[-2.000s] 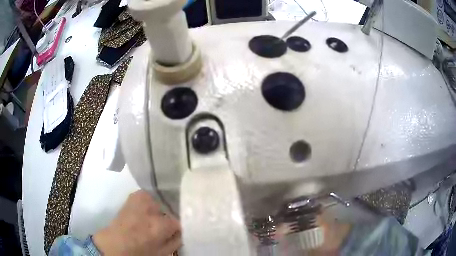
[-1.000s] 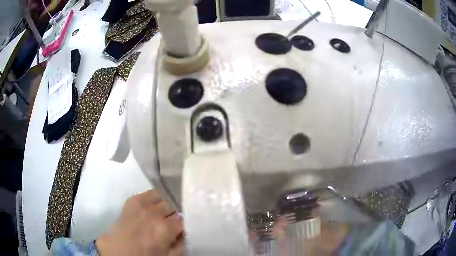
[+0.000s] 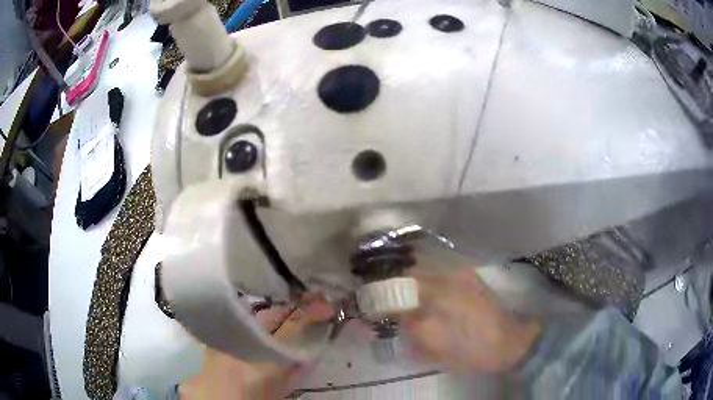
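Observation:
The large white sewing machine head (image 3: pixel 422 109) fills the middle of the view. Its curved white guard (image 3: pixel 191 266) and the tension assembly with a ribbed white knob (image 3: pixel 388 297) stand in front of my hands. My left hand (image 3: pixel 250 379) is low at centre-left, its fingers reaching behind the guard toward the needle area. My right hand (image 3: pixel 469 320) is right of the knob, blurred, its fingers partly hidden by it. What either hand holds is hidden or too blurred to tell. A long speckled patterned strip (image 3: pixel 109 312) lies down the left table.
A black bundle with a white label (image 3: pixel 100 168) lies at the left, with a pink-red item (image 3: pixel 90 69) beyond it. More speckled fabric (image 3: pixel 598 269) shows at the right, under the machine arm. A beige-collared white post (image 3: pixel 205 48) stands on the head.
The view has shifted, so the machine head sits further left and higher, and the guard shows from its side. My left fingers now show behind the guard, and more of my right hand is visible.

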